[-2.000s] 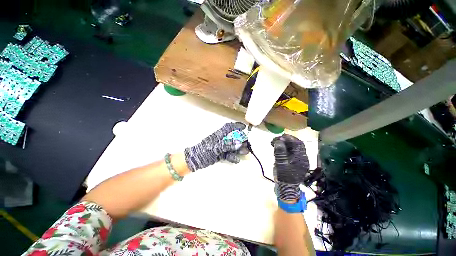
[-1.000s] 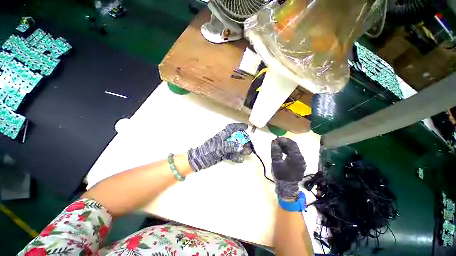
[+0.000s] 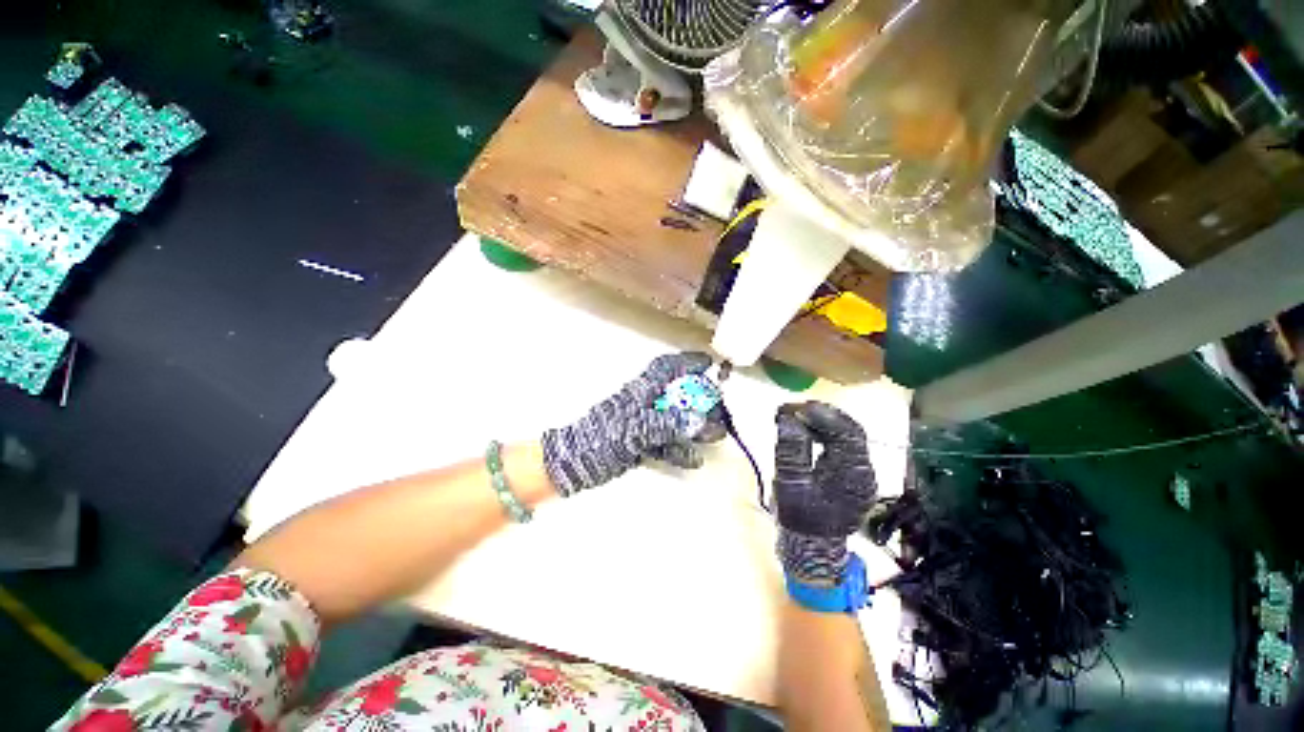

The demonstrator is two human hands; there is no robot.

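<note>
My left hand (image 3: pixel 629 426), in a grey-black knitted glove, holds a small teal circuit board (image 3: pixel 689 402) just below the dark tip of the white tapered nozzle (image 3: pixel 774 280). A black cable (image 3: pixel 749 455) hangs from the board and curves down toward my right hand (image 3: pixel 822 479). My right hand, gloved too, is right of the board with fingers curled and thumb and forefinger tips near each other. Its palm side is partly hidden, so I cannot tell whether it grips anything. The hands are apart.
The white board (image 3: pixel 415 386) lies under my hands. A wooden platform (image 3: pixel 572 186) with a fan (image 3: pixel 644 86) stands behind. A black cable pile (image 3: pixel 1023 586) and slanted grey post (image 3: pixel 1101 343) are right. Teal circuit boards (image 3: pixel 72 193) lie left. A thin pale strand (image 3: pixel 1087 452) crosses at right.
My left hand and the board stay near the nozzle tip, with a slight shift. My right fingers have changed their curl slightly. The pale strand at right now shows clearly.
</note>
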